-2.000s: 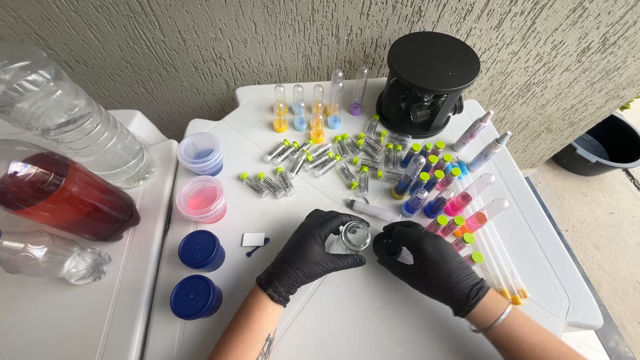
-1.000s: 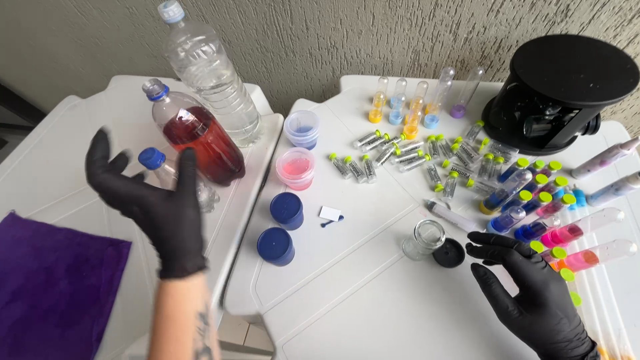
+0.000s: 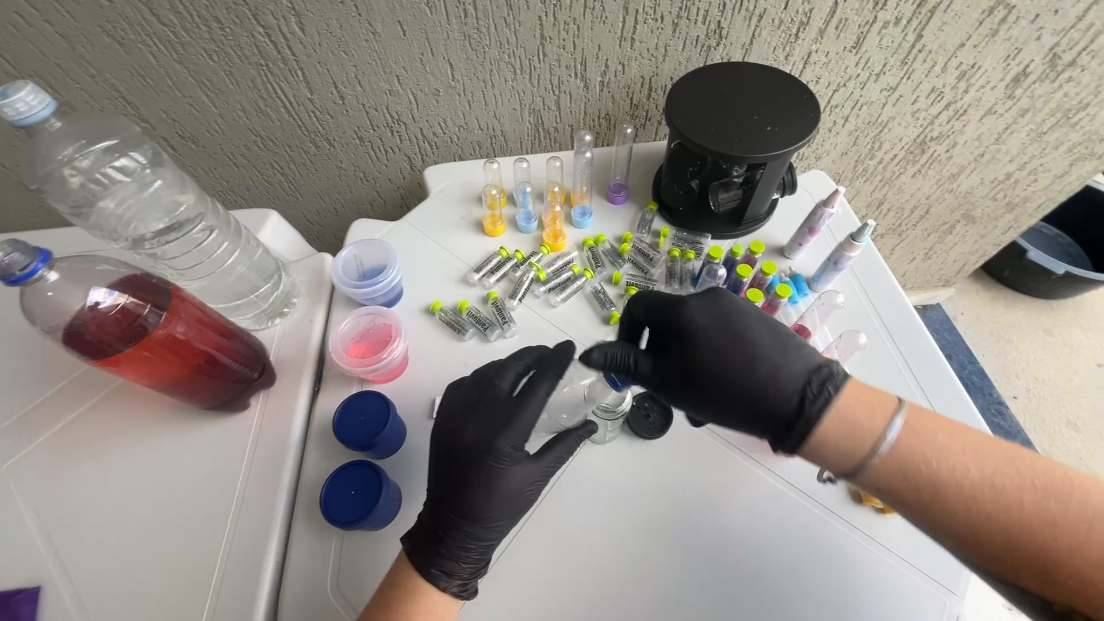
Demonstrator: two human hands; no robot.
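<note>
My left hand [image 3: 496, 453], in a black glove, is closed around a small clear plastic bottle [image 3: 561, 401], tilted above the table. The gloved fingers of my right hand [image 3: 716, 366] grip that bottle's blue cap [image 3: 616, 381]; whether the cap is still joined to the neck is hard to tell. Just below the bottle's neck stands a small glass jar [image 3: 611, 423]. Beside the jar lies its black lid [image 3: 649, 416]. Behind my hands lie several clear vials with green caps [image 3: 565, 286].
At the left stand a large bottle of red liquid [image 3: 155, 332] and a clear water bottle [image 3: 172, 207]. Blue-lidded tubs [image 3: 369, 423] and a pink tub [image 3: 369, 343] line the table's left edge. A black round rack [image 3: 733, 147] stands at the back, near upright tubes [image 3: 555, 203].
My left hand has moved from the left-hand table to the jar, now with the small blue-capped bottle. My right hand has come to that bottle's cap.
</note>
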